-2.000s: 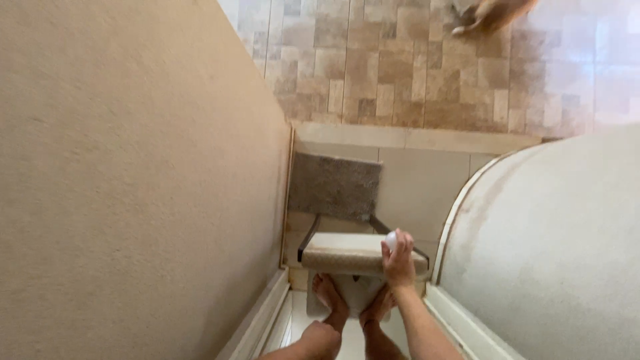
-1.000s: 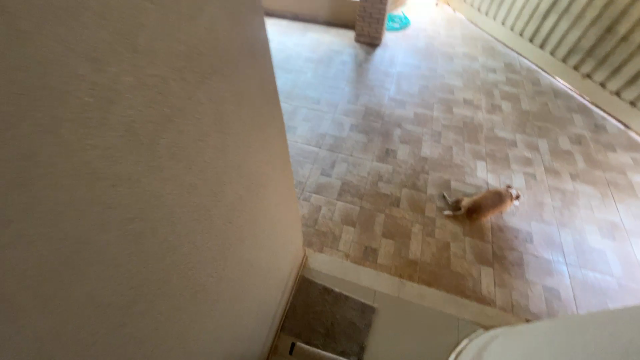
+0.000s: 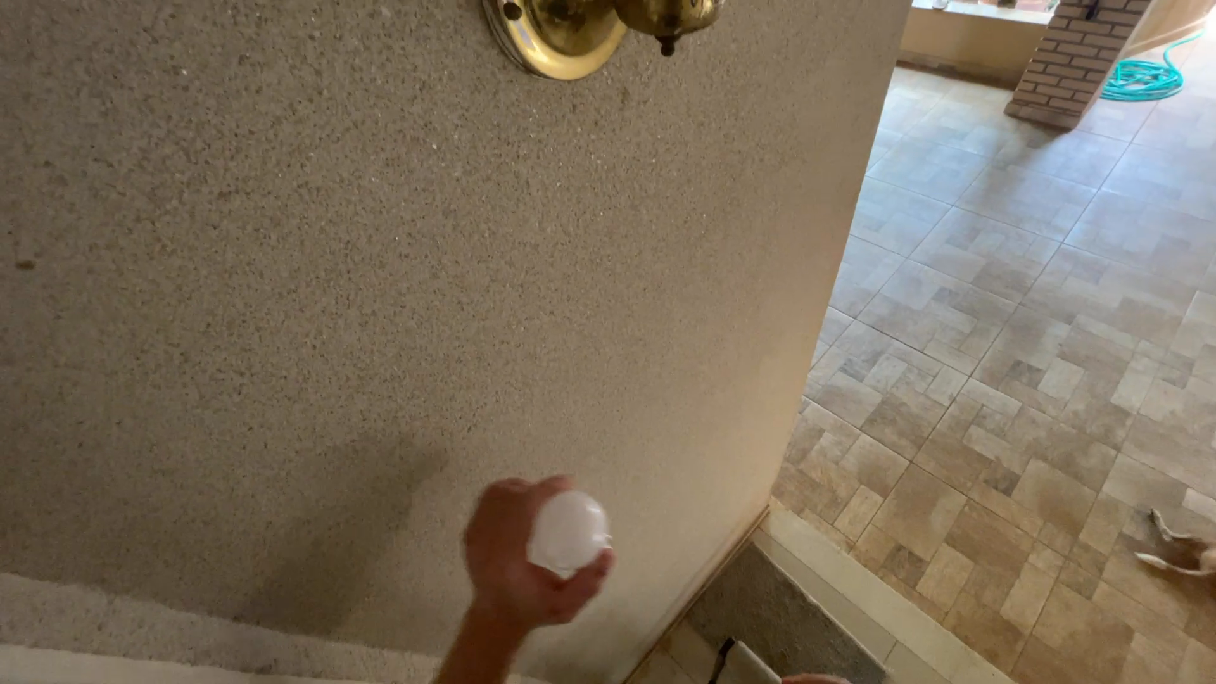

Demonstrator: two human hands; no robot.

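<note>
My left hand [image 3: 518, 560] is raised in front of the speckled wall [image 3: 380, 285], its fingers wrapped round a rounded white light bulb [image 3: 568, 534]. The bulb's base is hidden in the grip. Above it, at the top edge, a brass wall lamp fitting [image 3: 560, 52] is fixed to the wall, only its lower part in view. A sliver of skin, seemingly my right hand [image 3: 814, 679], shows at the bottom edge beside the top bar of a step stool [image 3: 746, 662]; its fingers are out of view.
A grey mat [image 3: 784, 608] lies by the wall's foot, next to a pale raised sill [image 3: 874, 598]. Beyond is a patterned tile floor [image 3: 969, 399], with an animal's legs [image 3: 1178, 551] at the right edge. A brick pillar [image 3: 1073, 62] and a coiled teal hose [image 3: 1145, 81] stand farther back.
The view has swung up and left to the wall and lamp. Two seconds ago the white bulb was in my right hand at the stool's top; now my left hand holds it up.
</note>
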